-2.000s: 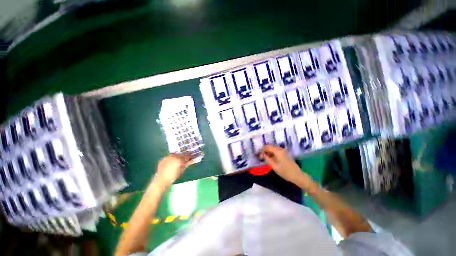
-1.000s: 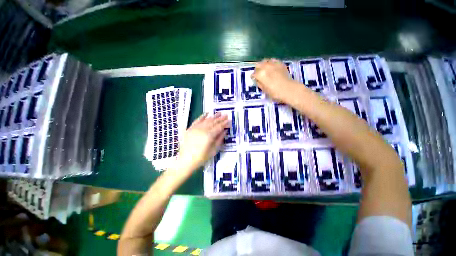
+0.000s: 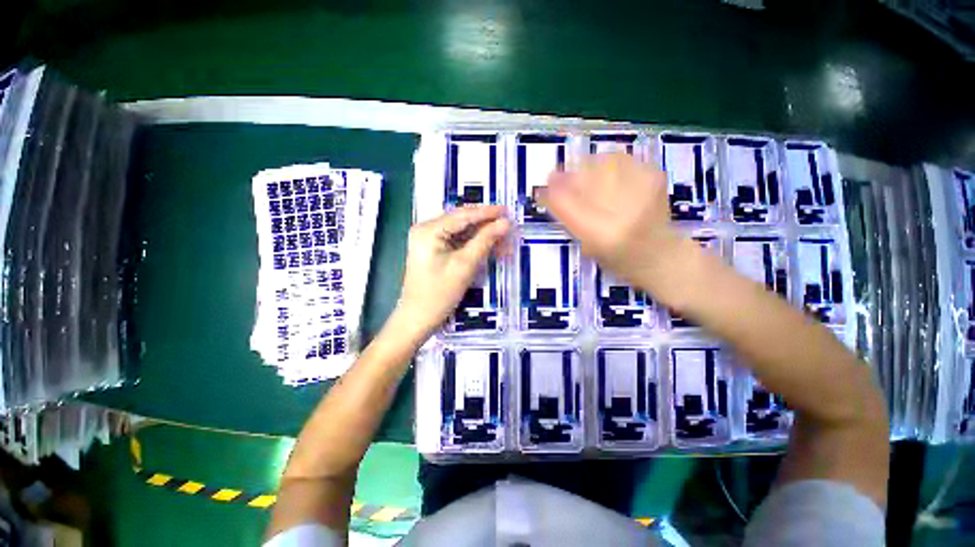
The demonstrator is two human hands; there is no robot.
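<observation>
A clear blister tray (image 3: 427,369) in front of me holds flat modules with white faces and black blocks, one per pocket, in three rows. My left hand (image 3: 444,262) is over the tray's left side, thumb and fingertips close together; whether a small piece is between them is too blurred to tell. My right hand (image 3: 615,208) is over the top row, blurred, with its fingertips near the second module (image 3: 541,160); what it may hold cannot be seen. A pile of sticker sheets (image 3: 305,256) with small dark pieces lies on the green bench to the left.
Stacked filled trays (image 3: 70,246) stand at the left. More stacked trays (image 3: 909,288) stand at the right. A pale strip (image 3: 267,110) runs along the bench's far side. Yellow-black floor tape (image 3: 225,495) shows below the bench's near edge.
My left hand has lifted from lying spread on the tray to having its fingertips together. My right hand has shifted slightly nearer and to the right. The view has shifted.
</observation>
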